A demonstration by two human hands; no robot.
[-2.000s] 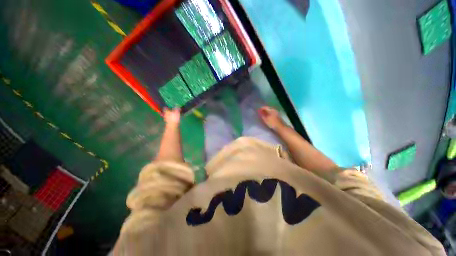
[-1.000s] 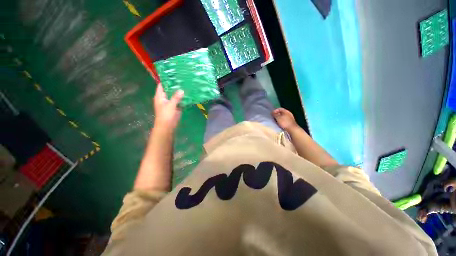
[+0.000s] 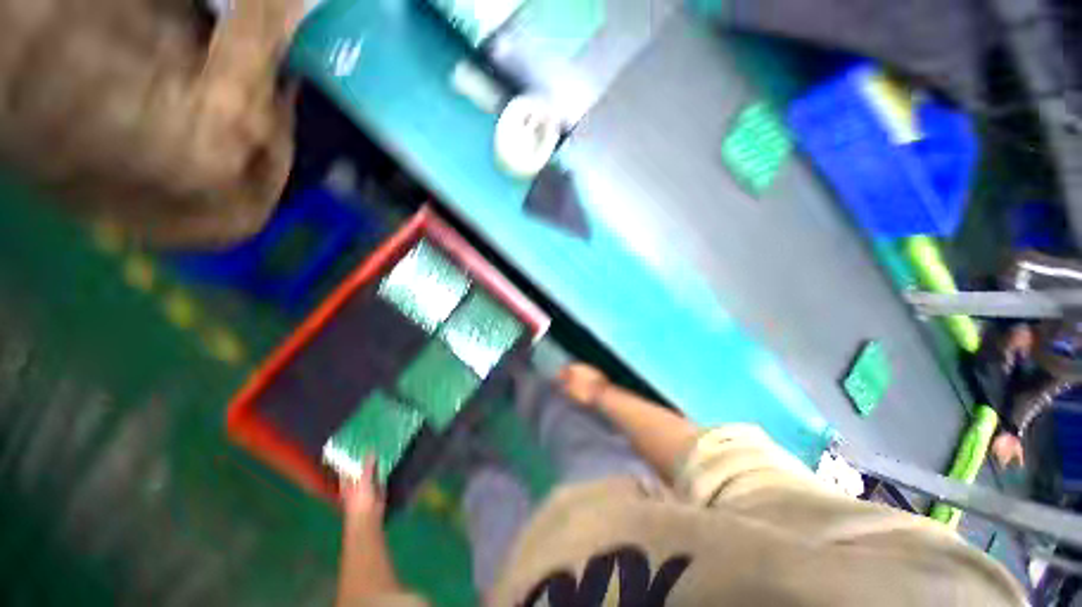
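A tray [image 3: 275,377] with a red-orange rim and black floor stands low beside the ledge. It holds several green circuit boards, some glaring white. My left hand [image 3: 360,484] is at the tray's near corner, with its fingers on the near edge of one green board [image 3: 380,434], which lies low in the tray or just over its floor. The blur hides the exact finger hold. My right hand [image 3: 580,383] is near my leg beside the ledge. Its fingers look curled, and no object shows in it, but its palm is hidden.
Two green boards [image 3: 756,147] [image 3: 869,377] lie apart on the grey conveyor [image 3: 712,225]. A white round object [image 3: 528,134] is on the turquoise ledge [image 3: 647,326]. A blue bin [image 3: 884,154] is beyond the belt. Another person's hand [image 3: 1007,448] shows at right, and brown clothing at upper left.
The view has swung, showing more of the line. The board my left hand held raised over the tray now sits lower, at the tray's near corner. My right hand stays by my leg.
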